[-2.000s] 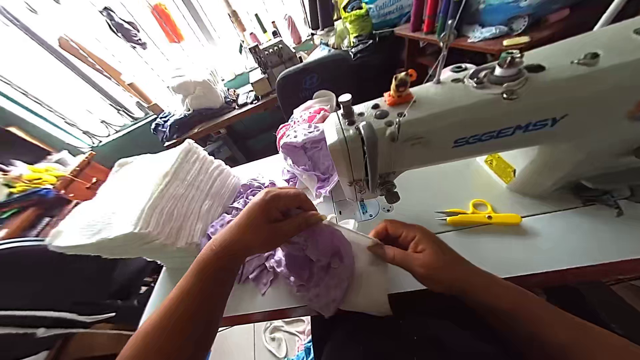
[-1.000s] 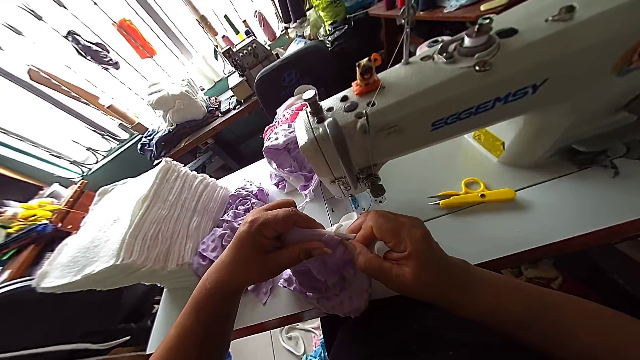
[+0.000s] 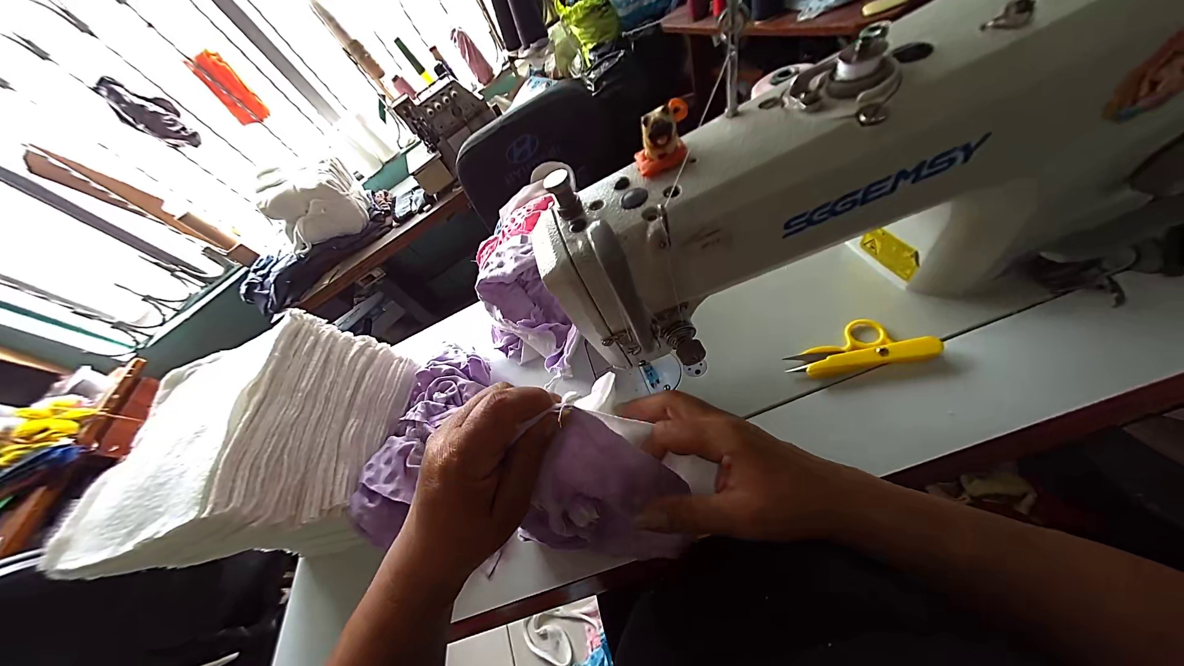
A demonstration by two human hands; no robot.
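Note:
A lilac fabric piece with white cloth against it (image 3: 606, 481) lies between my hands, just in front of the presser foot (image 3: 650, 375) of a white sewing machine (image 3: 832, 166). My left hand (image 3: 490, 462) pinches its upper left edge between thumb and fingers. On the right side, my right hand (image 3: 721, 472) holds the same cloth, thumb low and fingers at the upper edge. More crumpled lilac fabric (image 3: 393, 481) lies beside my left hand, against a tall stack of white cloths (image 3: 277, 444). Yellow thread snips (image 3: 869, 356) rest on the table at the right.
Behind the machine head hangs a bunch of lilac and pink fabric (image 3: 518, 296). A dark chair back (image 3: 546, 148) stands beyond it, near another sewing machine (image 3: 444, 111). The table's front edge (image 3: 1045, 444) runs below my right forearm. A small dog figure (image 3: 659, 139) sits on the machine.
My hands were close together at the cloth's edge one second ago. Now they are farther apart, and more of the lilac fabric shows spread between them.

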